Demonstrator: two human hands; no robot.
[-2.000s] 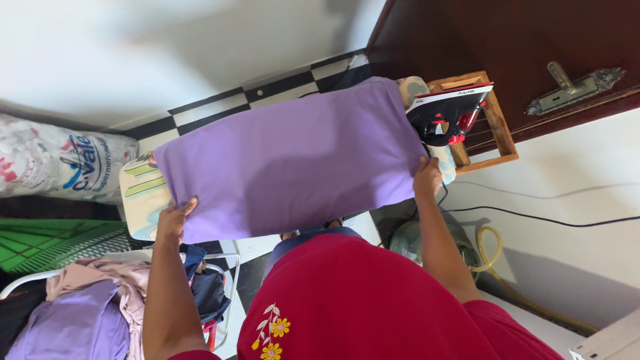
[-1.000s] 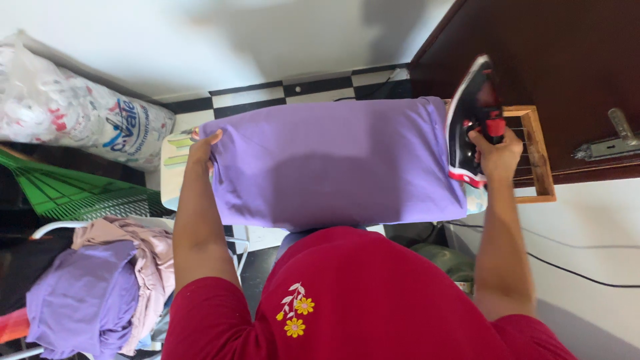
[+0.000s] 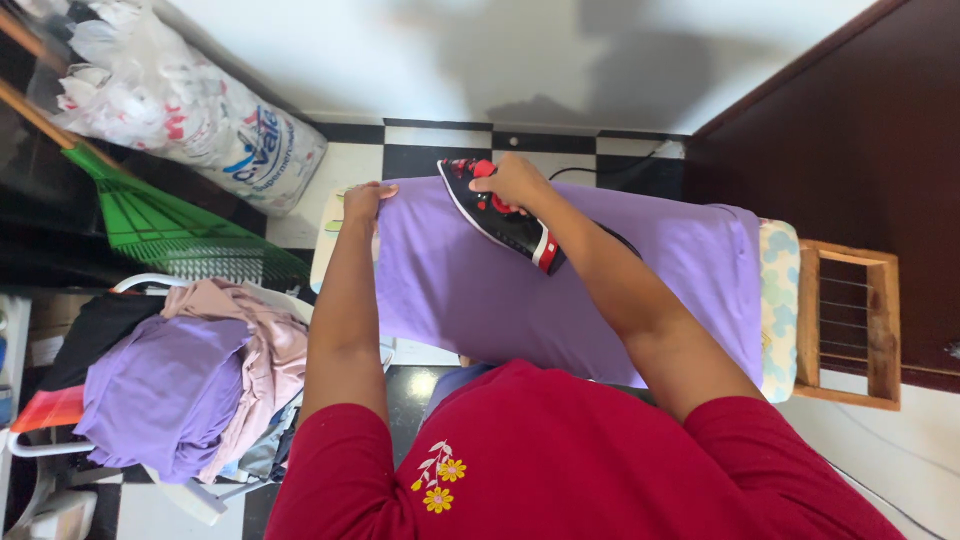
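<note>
A purple cloth (image 3: 480, 300) lies draped over an ironing board (image 3: 778, 307) with a patterned cover. My right hand (image 3: 512, 184) grips the handle of a black and red clothes iron (image 3: 501, 217), which sits on the cloth toward its left part, tip pointing to the upper left. At the cloth's upper left corner is my left hand (image 3: 369, 201), its fingers on the edge; whether it pinches the fabric is hard to tell. The iron's dark cord passes behind my right forearm.
A wooden frame rest (image 3: 883, 330) with metal wires extends from the board's right end. At the left, clothes (image 3: 165, 382) are heaped on a chair beside a green plastic rake (image 3: 165, 217). Behind stands a stuffed plastic bag (image 3: 225, 135). A dark door (image 3: 825, 150) is at the right.
My right hand took hold of the iron, which stood on the wooden rest at first, and has moved it left onto the cloth. My left hand went from the cloth's lower left to its upper left corner.
</note>
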